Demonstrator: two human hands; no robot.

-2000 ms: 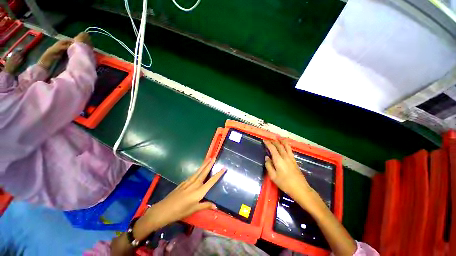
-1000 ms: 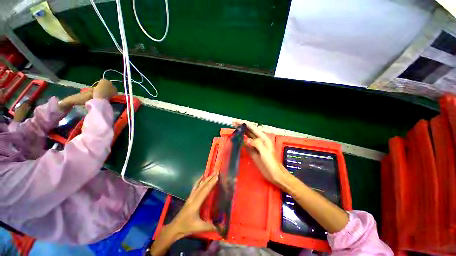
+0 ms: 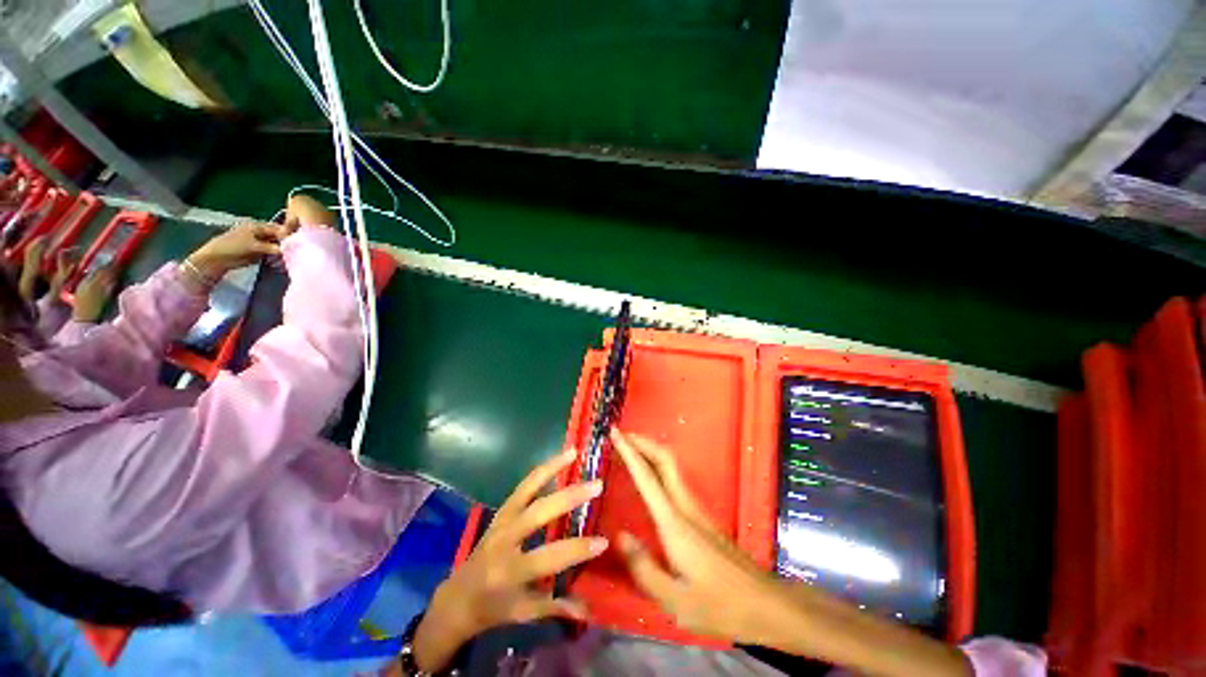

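Note:
A thin black tablet (image 3: pixel 611 384) stands on its long edge at the left side of a red foam tray (image 3: pixel 688 410), its edge turned up towards me. My left hand (image 3: pixel 509 556) is on its left face, fingers spread against it. My right hand (image 3: pixel 694 556) is on the tray side, fingertips at the tablet's edge; it is slightly blurred, and whether it grips is unclear. A second tablet (image 3: pixel 860 489) lies in the red tray on the right, its dark screen showing small green and white text lines and a bright reflection.
Red trays (image 3: pixel 1137 476) lean at the right. White cables (image 3: pixel 351 225) hang at the left. A person in a pink smock (image 3: pixel 225 437) works at the left over a tablet. A blank white sheet (image 3: pixel 952 93) hangs at the upper right. The green bench (image 3: pixel 463 370) lies beneath.
The tablet on the left was lifted from its tray and tipped onto its edge. My right hand has moved from its far end down to nearer its middle.

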